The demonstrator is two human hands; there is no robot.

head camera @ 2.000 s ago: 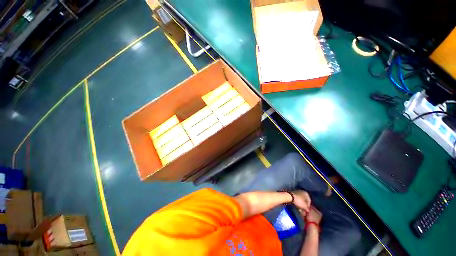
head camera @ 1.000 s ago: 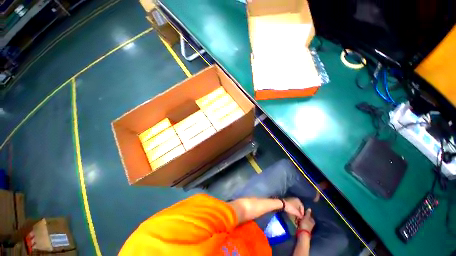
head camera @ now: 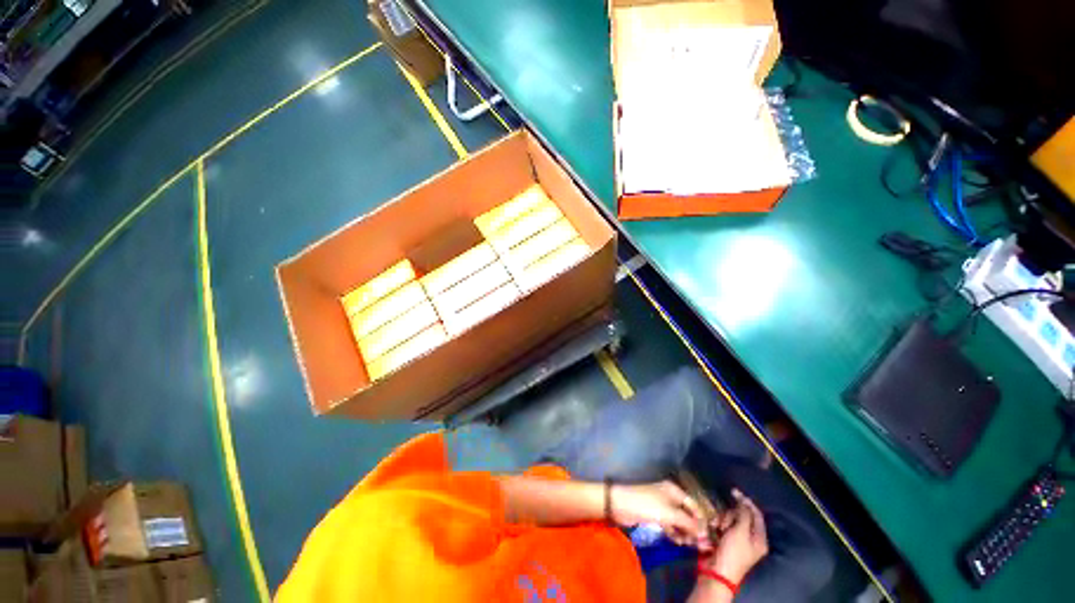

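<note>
My left hand, with a dark wristband, and my right hand, with a red band, are close together over my lap. Their fingers meet; a small thing may be between them, but it is too small to tell. A blue item lies on my lap, partly hidden behind my hands. A black set-top box lies on the bench, with a black remote control near it. An open retail box with orange sides and a white inside stands farther up the bench.
A large brown master carton holding rows of small boxes stands beside the green bench. A power strip, blue cables and a tape roll lie toward the rear. Cartons are stacked at lower left.
The view has shifted slightly. My hands are closer together and cover more of the blue item on my lap. The things on the bench have not moved.
</note>
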